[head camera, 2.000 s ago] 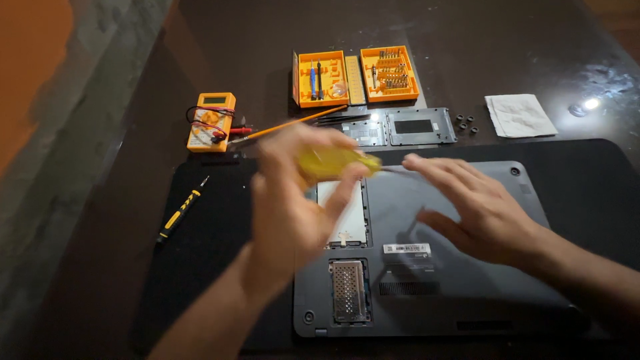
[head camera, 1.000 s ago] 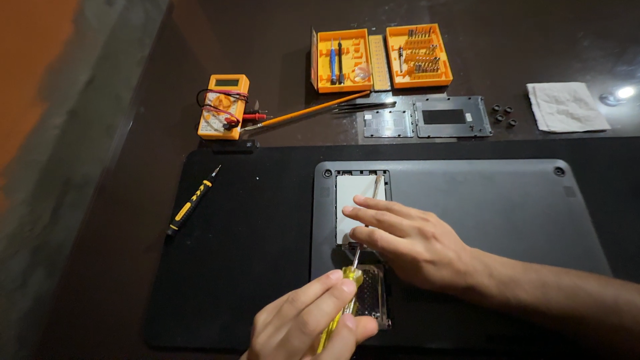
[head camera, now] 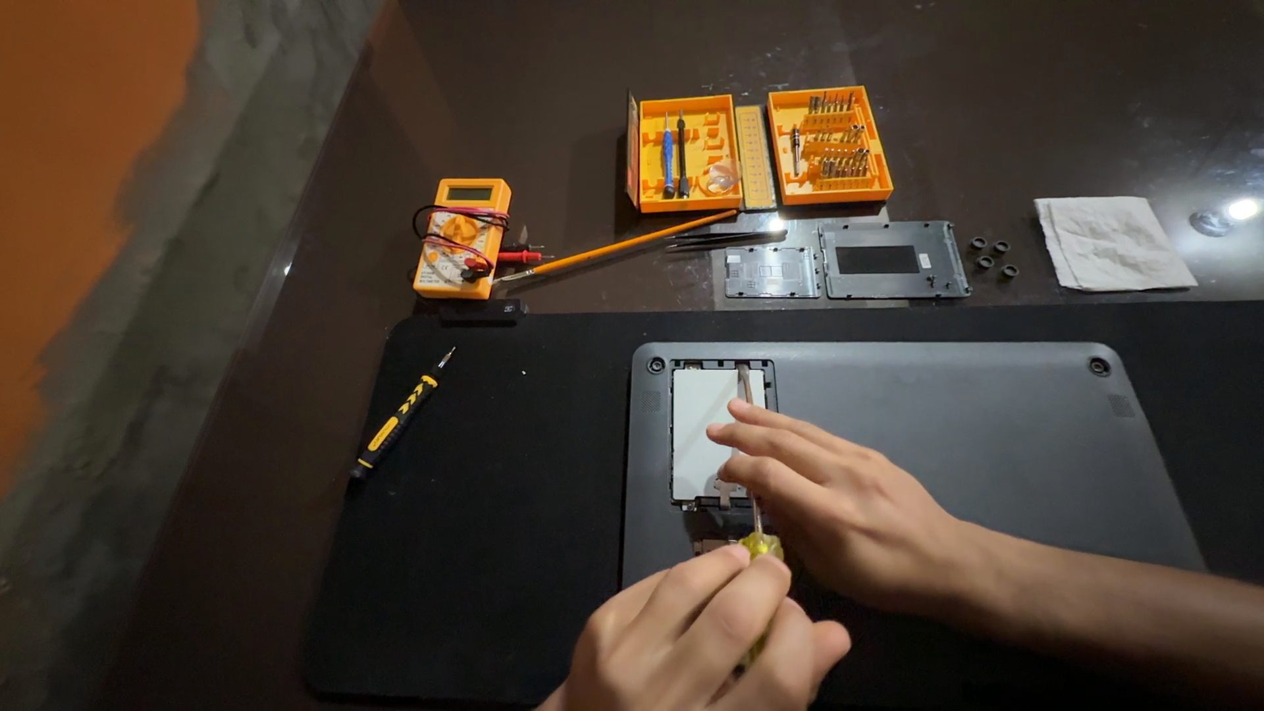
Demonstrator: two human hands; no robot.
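A dark laptop [head camera: 938,434] lies with its underside up, and a drive bay with a pale, flat drive [head camera: 703,430] shows at its left. My left hand [head camera: 701,632] is closed around the yellow transparent handle of a long screwdriver [head camera: 760,546]. Its shaft runs up under the fingers of my right hand, and its tip reaches the top edge of the bay. My right hand [head camera: 849,494] rests over the bay's right side, fingers spread beside the shaft; whether they press on it I cannot tell. A second bay below is mostly hidden by my hands.
On the black mat [head camera: 474,553] lies a precision screwdriver [head camera: 400,420]. Behind the mat are a multimeter [head camera: 461,237], a brush [head camera: 632,242], tweezers [head camera: 726,237], two cover panels [head camera: 894,260] [head camera: 772,273], several rubber feet [head camera: 985,263], a folded cloth [head camera: 1116,244] and an orange bit case [head camera: 829,146].
Two seconds ago both hands were raised over the laptop with the screwdriver held across. They have come down, and the shaft now points along the drive bay. Since one second ago they are nearly still.
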